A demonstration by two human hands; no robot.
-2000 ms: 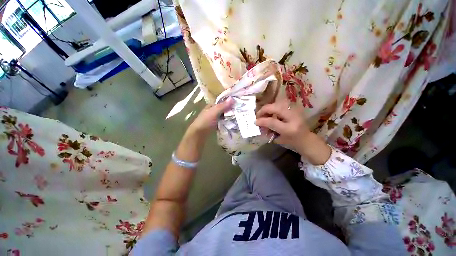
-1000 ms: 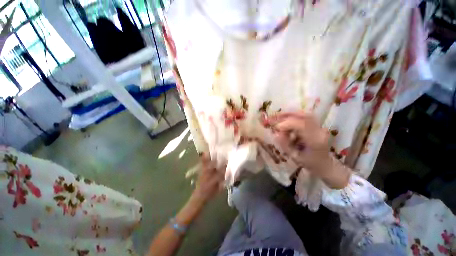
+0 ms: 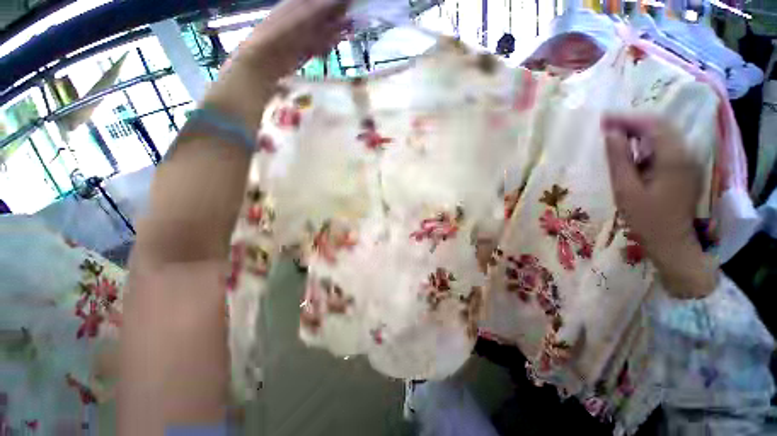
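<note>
A cream blouse (image 3: 383, 179) with red-pink flowers hangs in front of me, its lower edge free and blurred. My left hand (image 3: 315, 25) is raised at the top, beside the blouse's shoulder and neckline area. It is blurred, and I cannot tell whether it grips a hanger or cloth. My right hand (image 3: 652, 183) is at the right with curled fingers, in front of another floral garment (image 3: 579, 230); whether it holds anything cannot be told.
More garments on hangers (image 3: 682, 43) crowd the rail at the upper right. Floral cloth (image 3: 51, 324) lies at the lower left. Windows (image 3: 128, 111) stand behind at the left. Greenish floor (image 3: 298, 375) shows below the blouse.
The view has tilted up. My hands have left the blouse's lower part; the left has risen to the top and the right has moved to the right. The white care label is out of sight.
</note>
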